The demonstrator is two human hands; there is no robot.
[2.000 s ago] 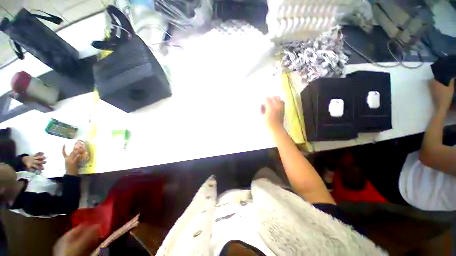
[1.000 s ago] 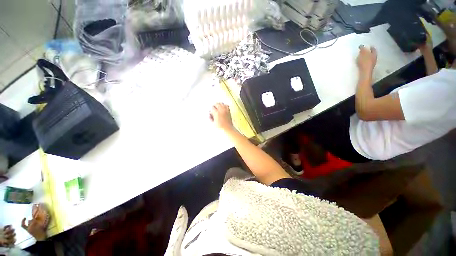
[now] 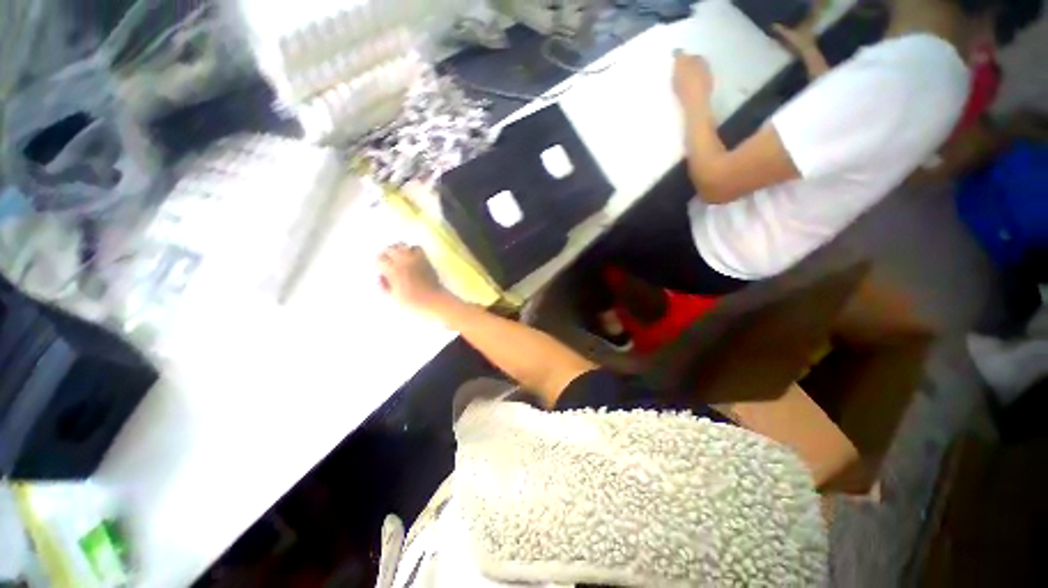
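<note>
My right hand (image 3: 411, 276) rests on the white bench just left of the yellow tape (image 3: 454, 255). Its fingers are loosely curled and a little apart, and nothing shows in it. Right of the tape lie low stacks of black insert trays (image 3: 529, 229). One white case (image 3: 503, 208) sits on the nearer stack and another white case (image 3: 556, 161) on the farther one. My left hand is not in view.
A cable pile (image 3: 431, 132) lies behind the trays, with white ridged component trays (image 3: 351, 57) beyond it. A black insert stack (image 3: 63, 391) and a green packet (image 3: 106, 551) are at left. A person (image 3: 804, 172) sits at right.
The view has swung right, so bench items sit farther left and more of the neighbouring person shows. My right hand stays beside the yellow tape. A blurred hand at lower left two seconds ago is gone.
</note>
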